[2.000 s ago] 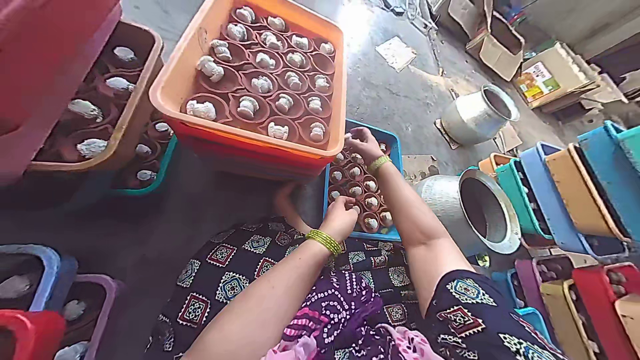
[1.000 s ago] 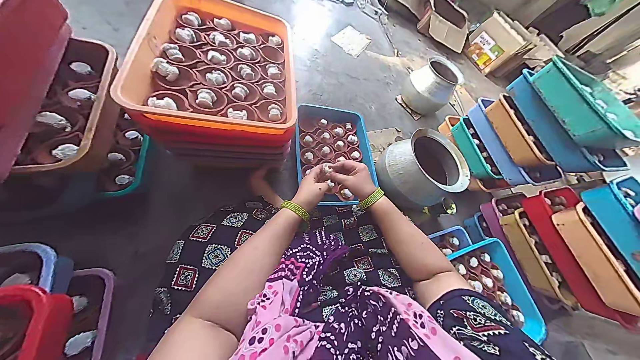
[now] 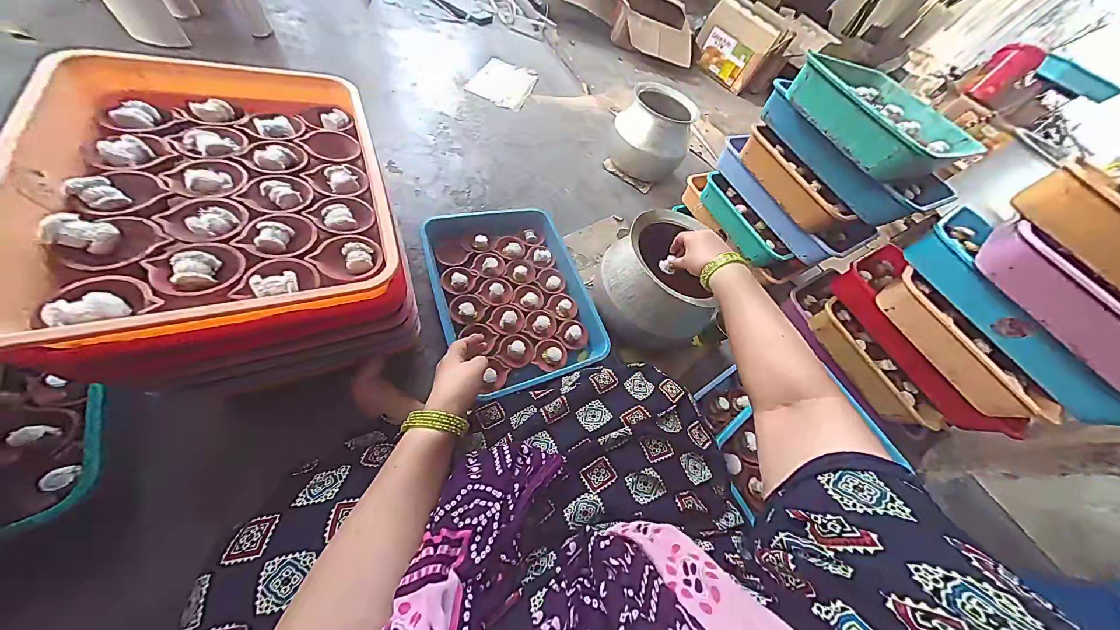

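A blue plastic tray point(image 3: 604, 343) lies on the floor before me, filled with small clay cups point(image 3: 510, 318), most with a white cotton-like wad in them. My left hand point(image 3: 461, 372) is at the tray's near left corner, its fingers at a cup with a white wad; whether it grips the cup I cannot tell. Over the mouth of a wide metal pot point(image 3: 643, 306), right of the tray, my right hand point(image 3: 696, 252) pinches a small white wad point(image 3: 668, 264). The pot's contents look dark.
An orange tray point(image 3: 376, 175) of similar cups tops a stack at left. A second metal pot point(image 3: 652, 144) stands beyond the wide one. Stacked colored trays point(image 3: 884, 144) fill the right side. Cardboard boxes point(image 3: 731, 44) and a flat sheet point(image 3: 501, 83) lie farther back.
My hands were together over the blue tray one second ago. The right hand has moved right to the wide pot with a white wad; the left has moved to the tray's near left corner.
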